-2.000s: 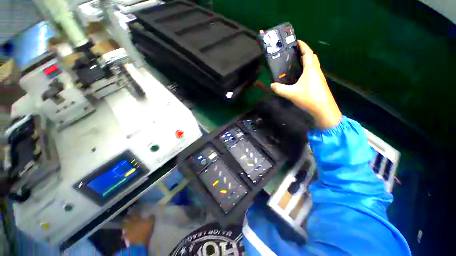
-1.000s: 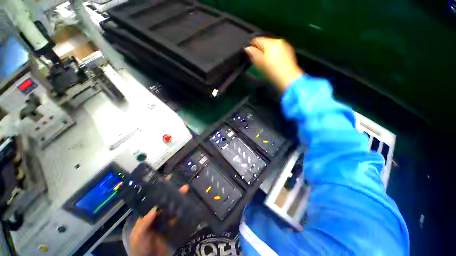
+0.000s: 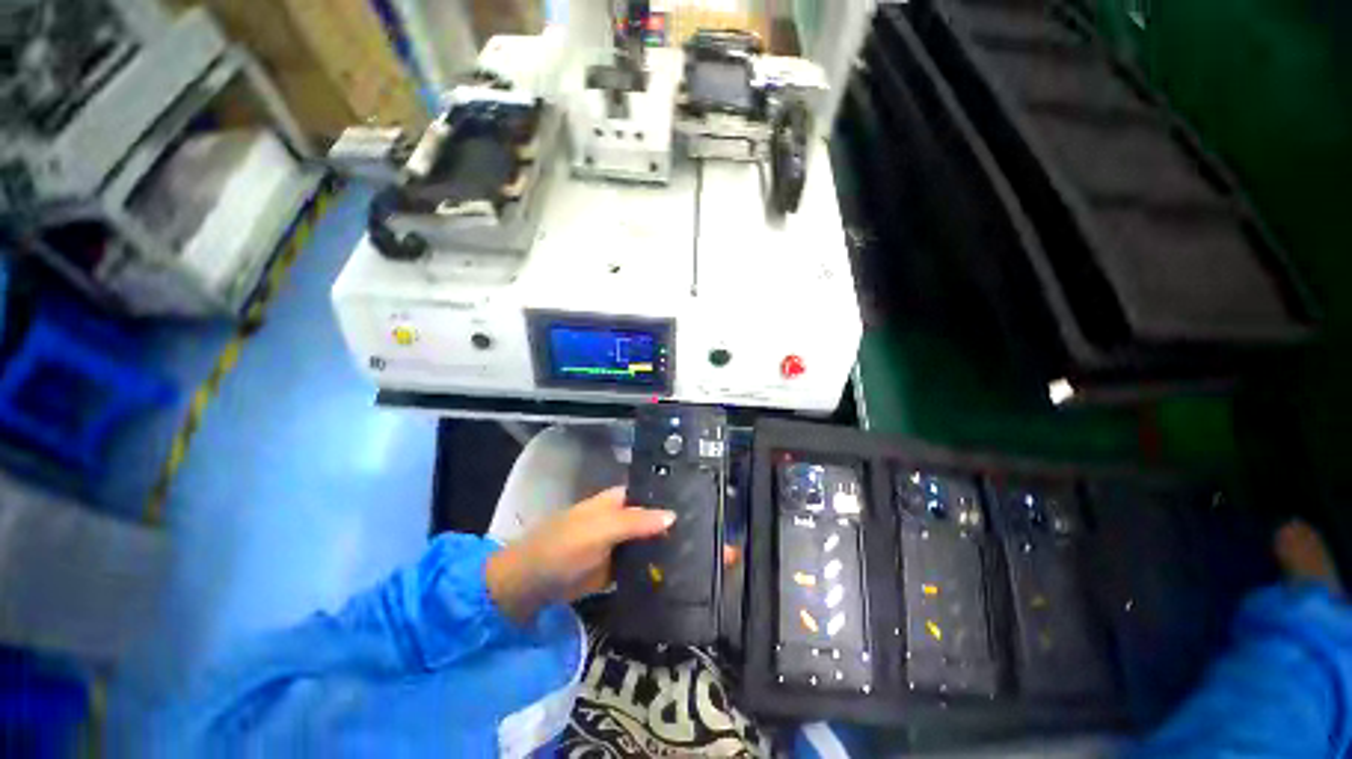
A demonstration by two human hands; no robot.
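My left hand (image 3: 581, 552) grips a black smartphone (image 3: 676, 519) upright over the lap, in front of the machine, its round camera openings at the top and the thumb across its face. A black foam tray (image 3: 761, 593) lies just right of it with three phones in its pockets, the nearest one (image 3: 823, 571) showing white and orange marks. My right hand (image 3: 1305, 552) is at the far right, by the tray's right end, partly cut off by the picture's edge; its fingers are dark and unclear.
The white press machine (image 3: 623, 274) stands ahead with a blue touchscreen (image 3: 601, 353), a left fixture (image 3: 472, 166) and a right fixture (image 3: 722, 82). Stacked black foam trays (image 3: 1134, 223) stand at the right. A grey rack (image 3: 178, 178) and a blue stool-like object (image 3: 89, 371) are at the left.
The view has swung left and now faces the machine. My right hand has left the stacked trays and is down by the lap tray's right end. My left hand still holds the phone, now more upright.
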